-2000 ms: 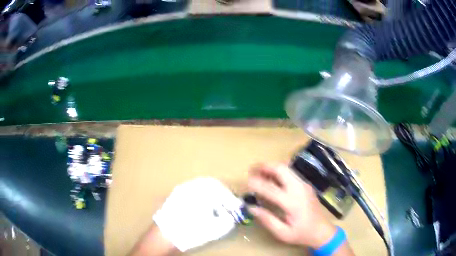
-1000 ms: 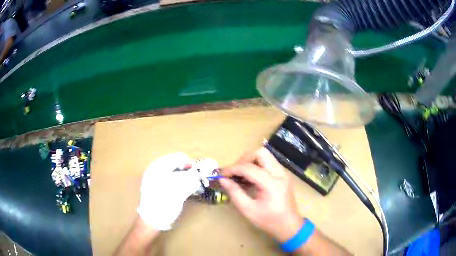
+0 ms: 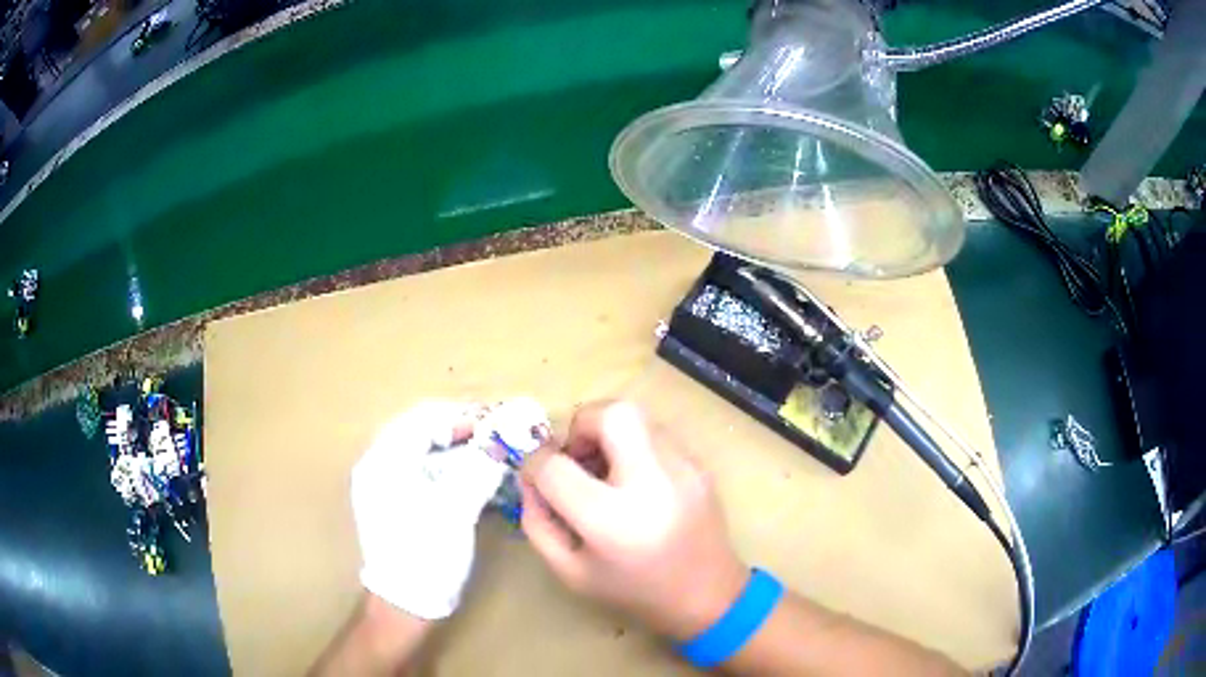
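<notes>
My left hand (image 3: 421,509), in a white glove, holds a small wired assembly (image 3: 519,425) with a white part and a blue wire. My right hand (image 3: 632,509), bare with a blue wristband, has its fingertips closed on the blue wire (image 3: 507,450) beside the white part. The fingers hide most of the assembly. The hands are close together over the tan work board (image 3: 556,337). The soldering iron (image 3: 913,430) rests in its black stand (image 3: 741,347), right of the hands, with a yellowish tip cleaner (image 3: 823,421) in the tray.
A clear fume hood (image 3: 794,172) hangs above the stand. A pile of assemblies (image 3: 152,463) lies left of the board. The green conveyor (image 3: 397,146) runs behind, carrying assemblies. A coiled black cable (image 3: 1045,245) and a pale wire bundle (image 3: 1081,443) lie right. A blue stool (image 3: 1127,622) shows lower right.
The view has shifted, so the hood and stand appear higher and further left. Both hands have come together around the assembly, and my right fingers have closed in on the blue wire.
</notes>
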